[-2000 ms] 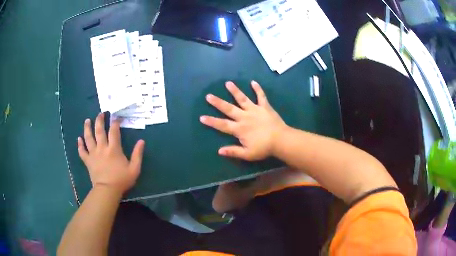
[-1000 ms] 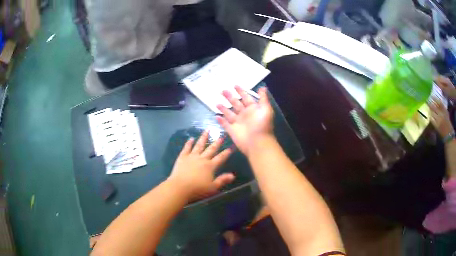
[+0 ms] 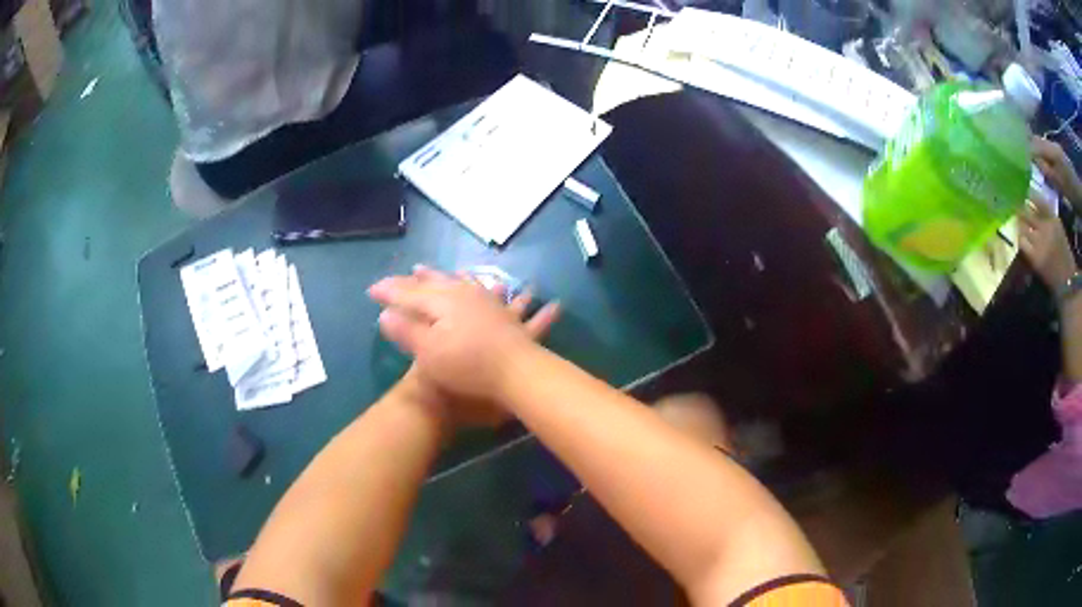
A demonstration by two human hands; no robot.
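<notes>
My right hand [image 3: 460,334] lies across the top of my left hand [image 3: 536,315] over the middle of the dark-green table [image 3: 356,391]. My right fingers point left and nothing shows in them. Only some spread fingertips and the wrist area of my left hand show; its palm is hidden. Fanned label strips [image 3: 252,326] lie at the left. A dark smartphone-like rectangle [image 3: 341,213] lies behind them, and a wider stack of label sheets [image 3: 504,160] is at the back right.
Two small white-and-dark pieces [image 3: 586,240] lie beside the wider stack. A small dark scrap [image 3: 247,451] is near the left edge. A green bottle [image 3: 947,178] and long white sheets [image 3: 795,71] are on the brown bench [image 3: 736,249]. Another person's arm [image 3: 1050,243] is at far right.
My hands were flat on the table, then raised apart; now they are together, right over left. The view has swung toward the bench, bringing the whole bottle into sight.
</notes>
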